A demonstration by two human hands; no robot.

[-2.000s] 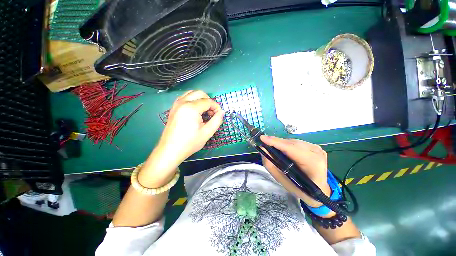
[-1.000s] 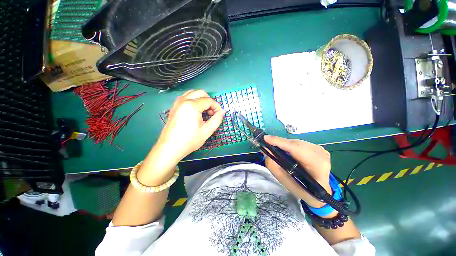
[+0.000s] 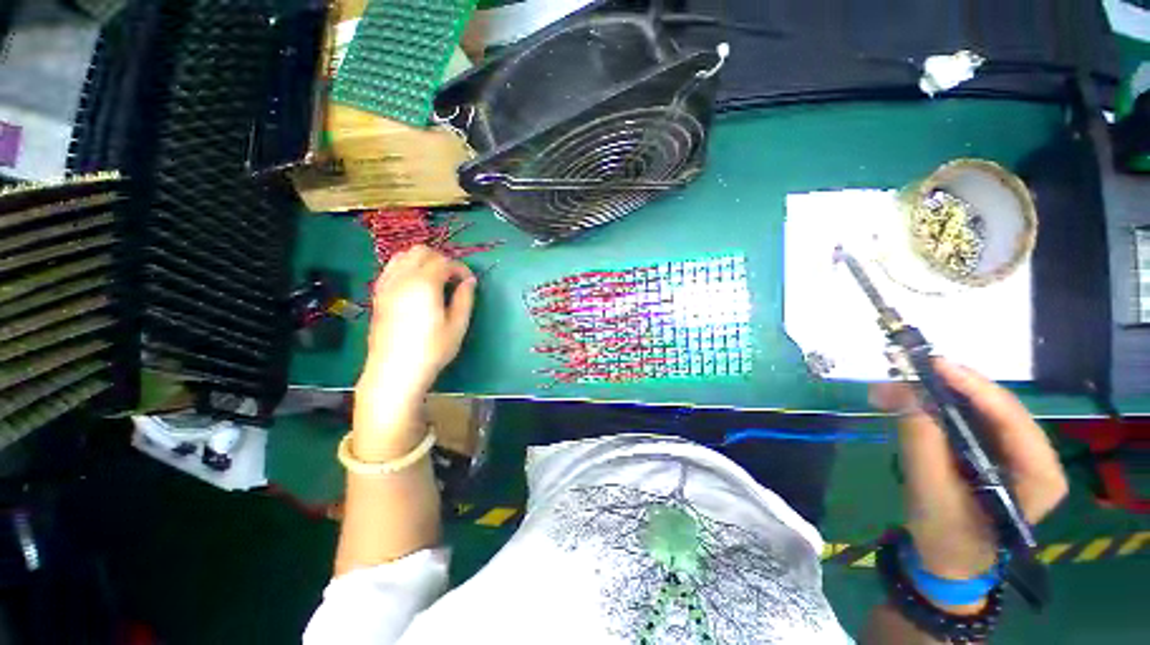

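Note:
The PCB panel [image 3: 709,315] lies flat on the green mat near the front edge, with red lead wires fanning over its left part. My left hand [image 3: 423,309] is over the loose red wire pile [image 3: 401,229] and hides part of it; whether its fingers hold a wire cannot be told. My right hand [image 3: 977,441] grips the black soldering iron [image 3: 940,384], its tip above the white sheet [image 3: 851,296], left of the round tub [image 3: 1019,227]. The tub holds gold-silver bits [image 3: 946,234].
The black fume extractor fan [image 3: 605,158] stands behind the panel. Green PCB panels [image 3: 401,57] lie on a brown carton [image 3: 378,164] at upper left. Black ridged racks [image 3: 208,214] stand at far left. A blue cord [image 3: 807,436] runs along the front edge.
My left hand has moved left from the panel to the wire pile. My right hand has carried the iron right, off the panel to the white sheet. The view has shifted left.

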